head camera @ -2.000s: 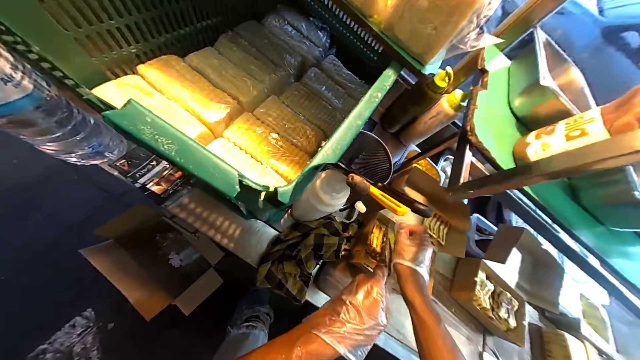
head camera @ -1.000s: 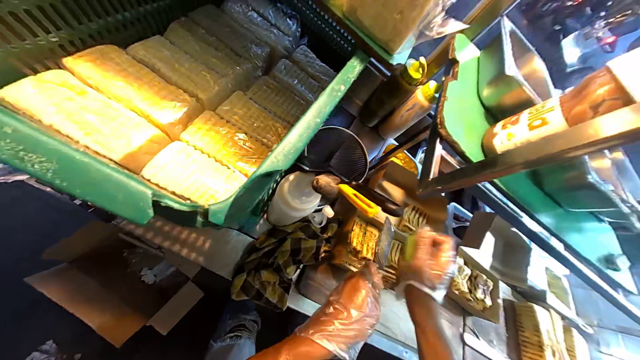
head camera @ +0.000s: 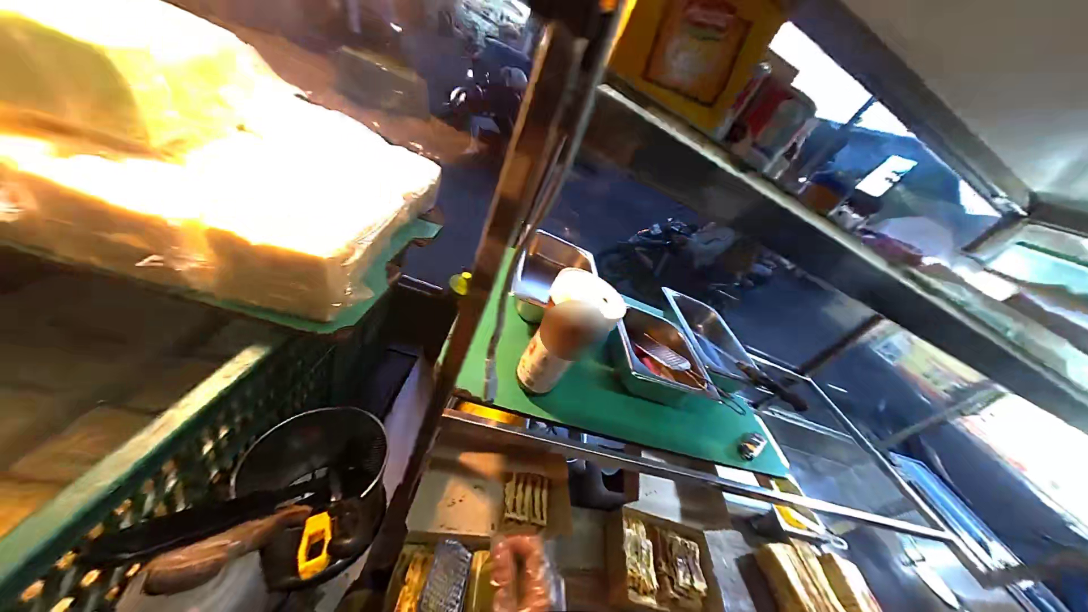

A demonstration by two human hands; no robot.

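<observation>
At the bottom edge, fingers in a clear plastic glove, seemingly my right hand (head camera: 520,574), are over the right part of a cardboard box with filled toasted bread (head camera: 412,578) and a ridged, shiny piece (head camera: 446,578). Blur and the frame edge hide whether they grip anything. My left hand is out of view. Beyond lies an open box with bread slices (head camera: 527,499); to the right is another box with filled sandwiches (head camera: 663,565). A yellow handle (head camera: 314,546) stands out at lower left, beside a white bottle with a brown top (head camera: 225,552).
A black wire-mesh basket (head camera: 310,450) adjoins the green crate (head camera: 144,450). Wrapped loaves (head camera: 255,195) sit above it. A metal post (head camera: 501,221) rises before a green shelf (head camera: 595,408) with steel pans (head camera: 663,353) and a sauce bottle (head camera: 544,361). Bread slices (head camera: 816,578) lie lower right.
The view has swung up and to the right, bringing the upper shelf and the street into sight. My left hand has gone out of view.
</observation>
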